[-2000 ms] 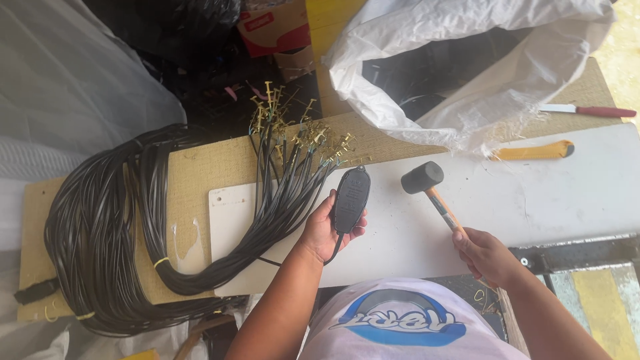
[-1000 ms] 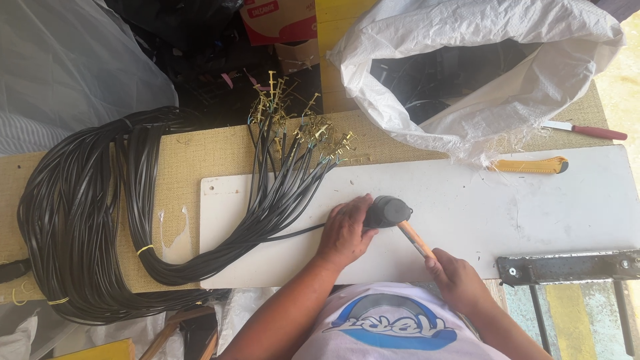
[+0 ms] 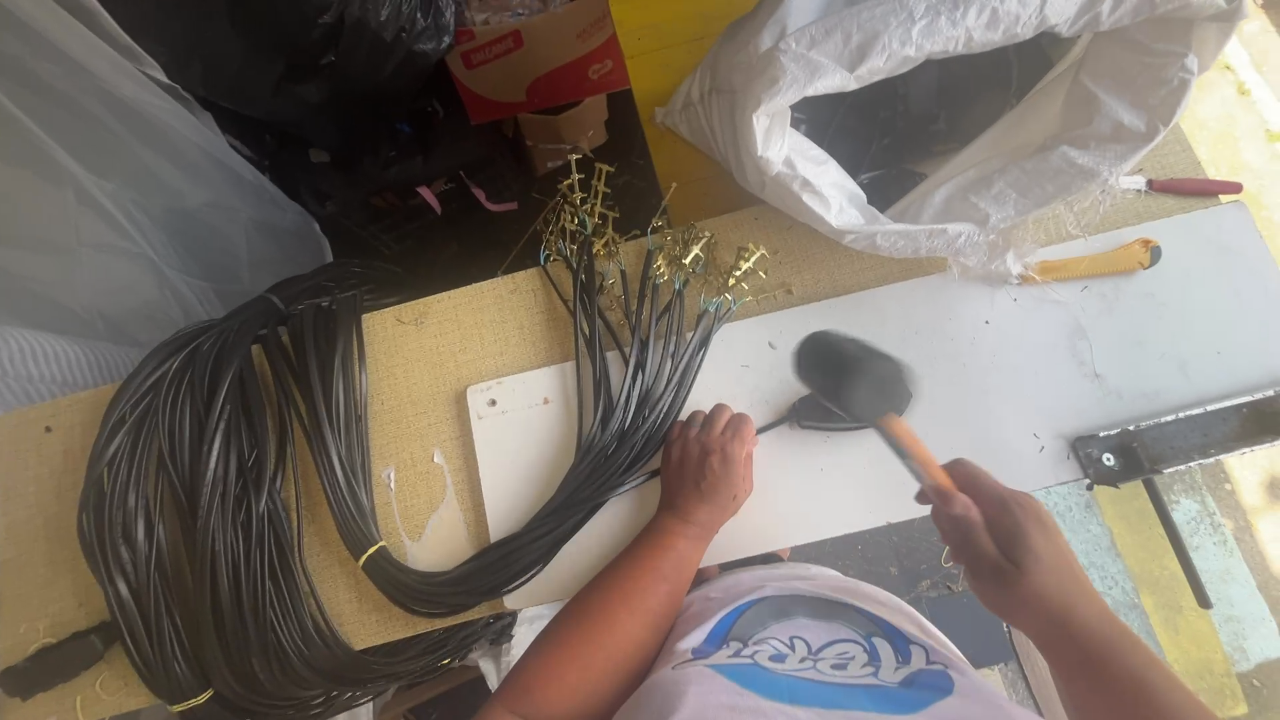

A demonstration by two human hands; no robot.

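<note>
My right hand [image 3: 985, 515] grips the wooden handle of a rubber mallet [image 3: 850, 375], whose blurred black head is over a black plastic housing [image 3: 835, 412] on the white board [image 3: 960, 350]. Part of the housing is hidden under the head. A black cable [image 3: 775, 424] runs from the housing to my left hand [image 3: 708, 465], which is closed on it beside the cable bundle. The bundle of black cables [image 3: 470, 590], tied with a yellow band, curves across the board and ends in bare wires with brass terminals [image 3: 690, 250].
A yellow utility knife [image 3: 1095, 262] lies on the board's far side, and a red-handled knife [image 3: 1195, 187] is beyond it. An open white woven sack [image 3: 780, 150] stands behind. A metal bar [image 3: 1190, 438] is at the right edge. More coiled cables [image 3: 180, 500] lie left.
Two seconds ago my left hand held the housing up; now the housing lies on the board and that hand is on the cable to its left. The mallet has moved over the housing.
</note>
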